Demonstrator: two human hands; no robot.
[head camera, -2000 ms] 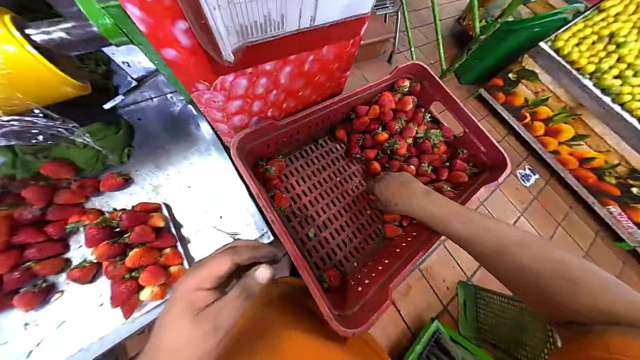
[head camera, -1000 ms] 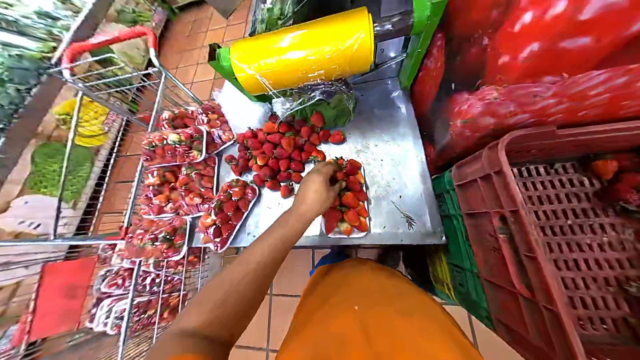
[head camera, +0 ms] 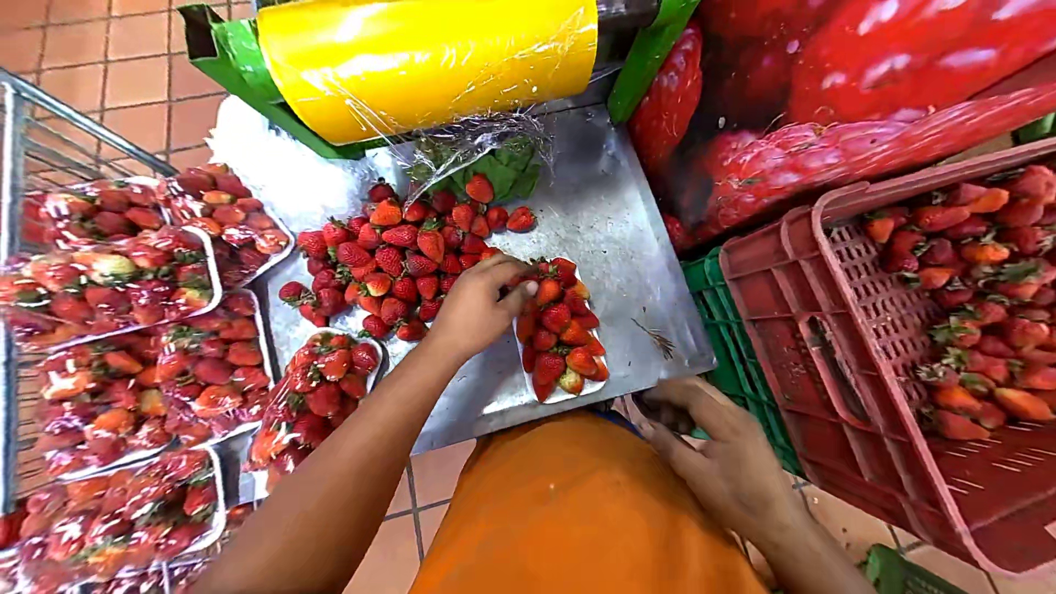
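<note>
My left hand [head camera: 485,304] reaches over the metal table [head camera: 577,181], its thumb and fingertips at the upper left end of a small white tray [head camera: 596,386] filled with strawberries [head camera: 557,318]. Whether a berry is between those fingers cannot be told. Touching the hand's other side is a loose pile of strawberries [head camera: 400,260]. My right hand [head camera: 714,433] is low by the table's near right corner, fingers curled and partly hidden; its grip is unclear. A film-wrapped tray of strawberries [head camera: 322,384] lies left of my left forearm.
A yellow roll [head camera: 429,62] with loose clear film spans the table's far side, above green leaves [head camera: 507,169]. Wrapped strawberry trays [head camera: 115,280] fill a wire cart [head camera: 82,120] at left. At right stand a red plastic crate [head camera: 792,330] holding strawberries and a green crate [head camera: 726,355].
The view has turned from the red crate to the table. My right hand, in that crate two seconds ago, is now near the table corner. My left hand has shifted to the tray's upper left.
</note>
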